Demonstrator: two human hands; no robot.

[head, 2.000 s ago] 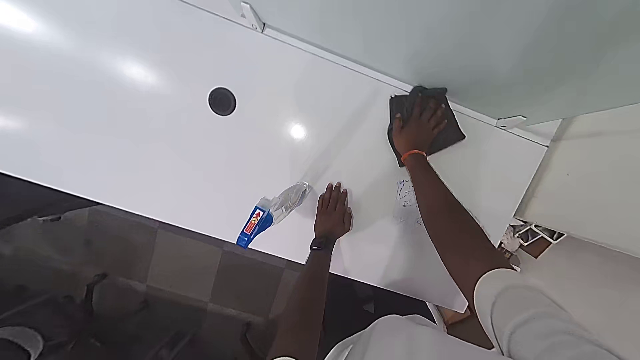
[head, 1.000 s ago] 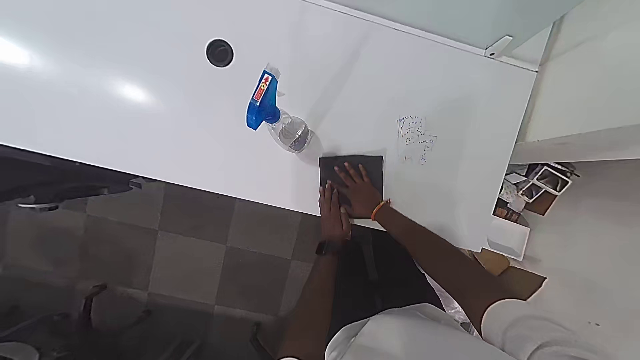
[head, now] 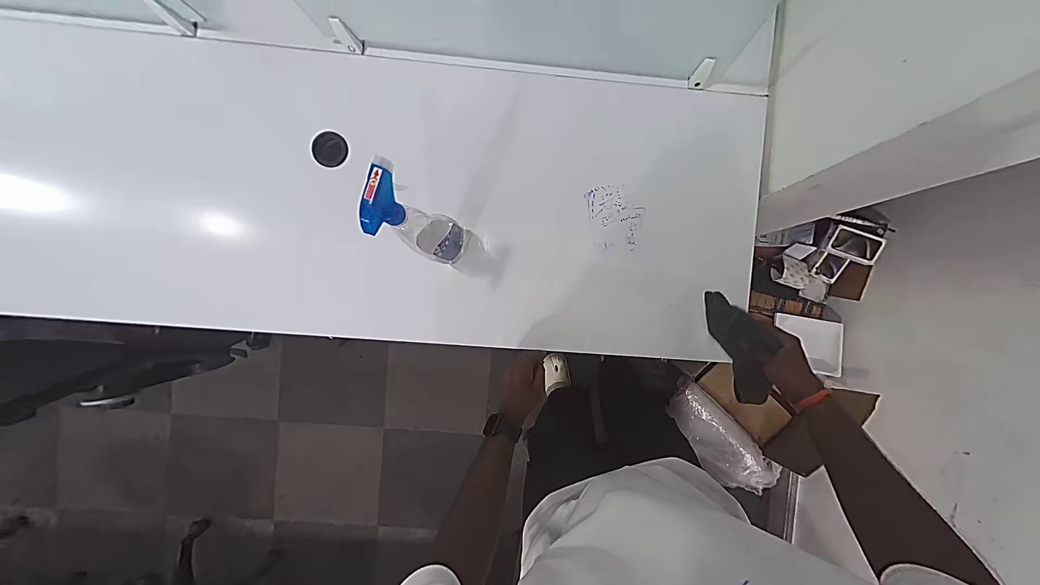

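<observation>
My right hand [head: 790,366] grips a dark cloth [head: 741,345] at the near right corner of the white desk [head: 268,276]; the cloth lies partly over the corner and partly past the edge. Below the desk's front edge is my left hand [head: 524,383], with a watch on its wrist; its fingers are too unclear to read, and no object shows in it. A clear spray bottle with a blue trigger head [head: 426,227] stands on the desk, left of some handwritten marks [head: 615,215] on the surface.
A round dark cable grommet [head: 330,149] sits behind the bottle's left side. Frosted glass panels on brackets [head: 700,73] line the back edge. Right of the desk are a white wall, boxes and a white tray [head: 815,343]; below are an open cardboard box [head: 804,443], plastic wrap [head: 723,435] and a dark chair [head: 122,361].
My right hand has moved with the cloth from the desk's front edge to its right corner. My left hand has left the desk top. The view has shifted.
</observation>
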